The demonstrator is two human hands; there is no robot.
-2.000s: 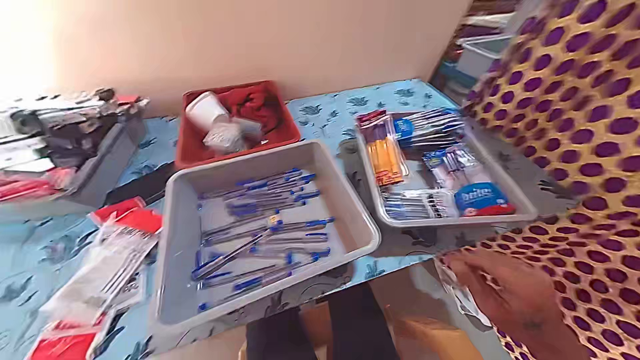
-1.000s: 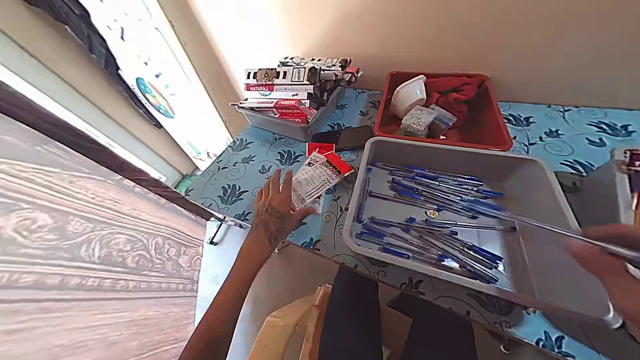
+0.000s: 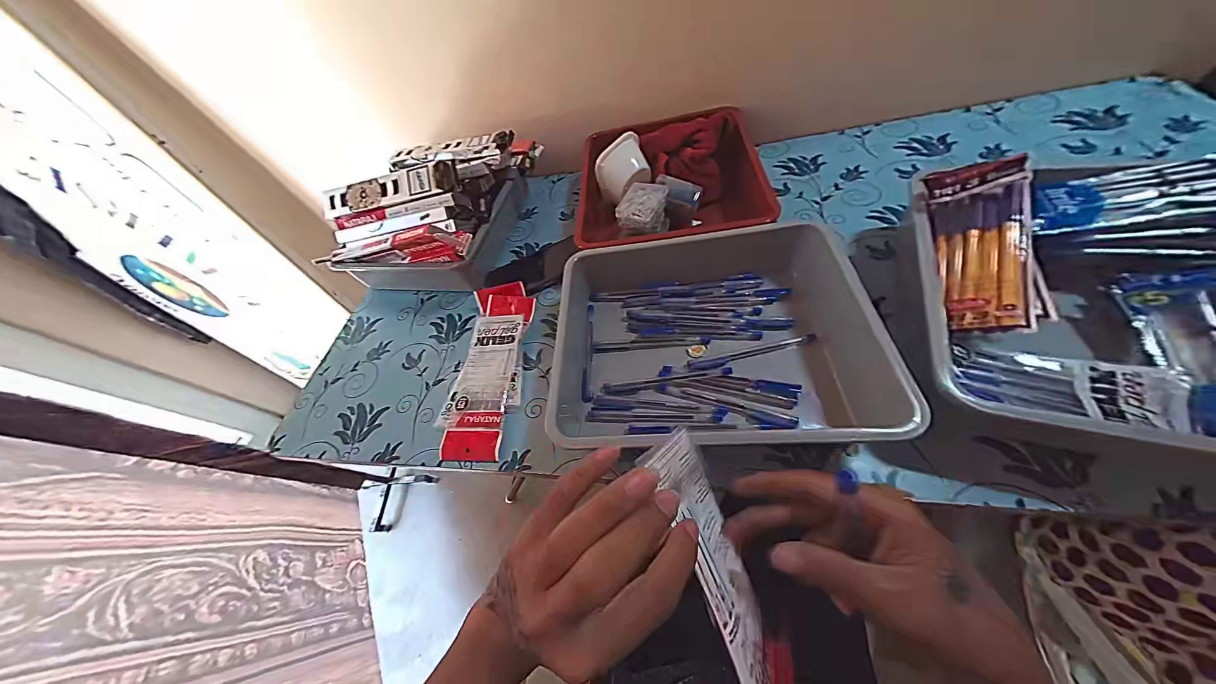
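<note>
My left hand (image 3: 608,560) holds a printed plastic pen packet (image 3: 708,541) upright and tilted, in front of the table edge. Close to its right side is my right hand (image 3: 855,551), blurred, with the blue end of a pen (image 3: 845,482) showing between its fingers; the rest of that pen is hidden. Just beyond both hands stands a grey plastic tray (image 3: 879,380) with many blue-capped ballpoint pens (image 3: 703,309) and a small round yellowish piece (image 3: 697,351). Flat pen packets with red ends (image 3: 489,370) lie on the cloth left of the tray.
A red basket (image 3: 760,185) holds a white cup, a clear box and red cloth. Pencil and pen boxes (image 3: 399,214) fill a grey bin at back left. Another grey tray (image 3: 936,366) at right holds packaged pens. A person's patterned garment (image 3: 1130,598) shows at lower right.
My left hand has moved from beside the packets to in front of the tray and now holds a packet. My right hand has come in from the right. The view has shifted.
</note>
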